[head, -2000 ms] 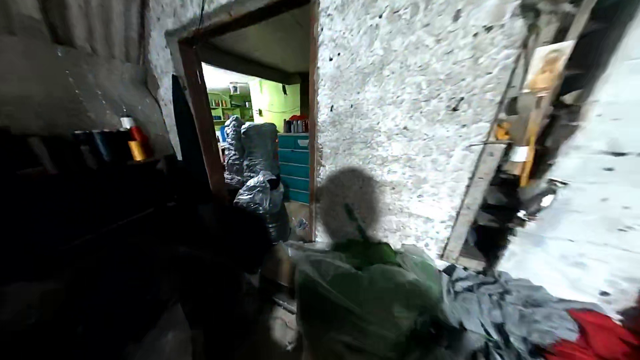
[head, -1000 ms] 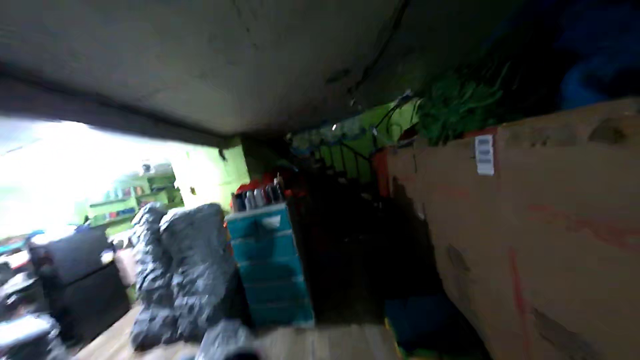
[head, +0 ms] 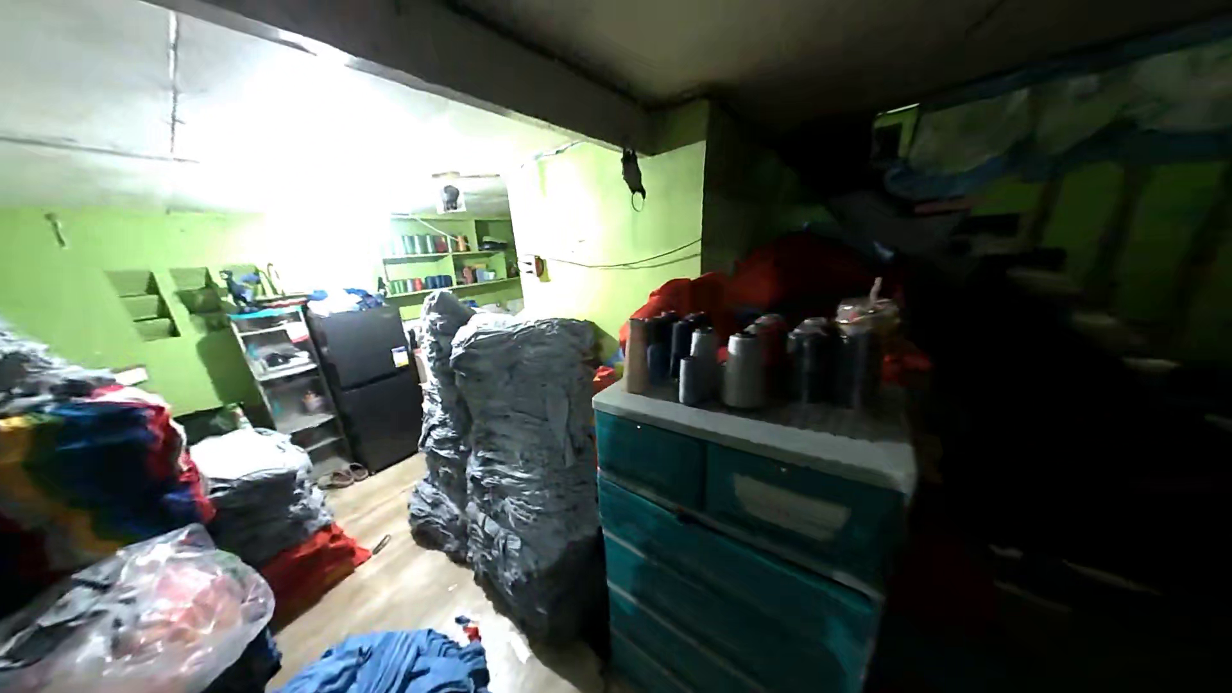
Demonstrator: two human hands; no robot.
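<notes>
Neither my left hand nor my right hand shows in the head view. Close by on the right stands a teal plastic drawer cabinet (head: 741,549) with a grey top. Several thread cones (head: 744,371) in grey, tan and dark tones stand upright on it. Left of the cabinet, tall stacks of grey fabric (head: 527,423) rest on the floor. Blue cloth (head: 395,664) lies at the bottom edge, and a clear plastic bag (head: 183,616) with pinkish contents sits at the lower left.
Multicoloured fabric (head: 106,462) is piled at the left, beside a grey bundle (head: 260,481) over red cloth (head: 313,568). Behind are a dark refrigerator (head: 371,385), a narrow shelf rack (head: 289,375) and wall shelves (head: 452,255) holding thread. A low beam (head: 462,82) crosses overhead. The right side is very dark.
The view has moved from outside a doorway into the room. The teal cabinet and grey stacks, seen through the doorway earlier, are now much nearer.
</notes>
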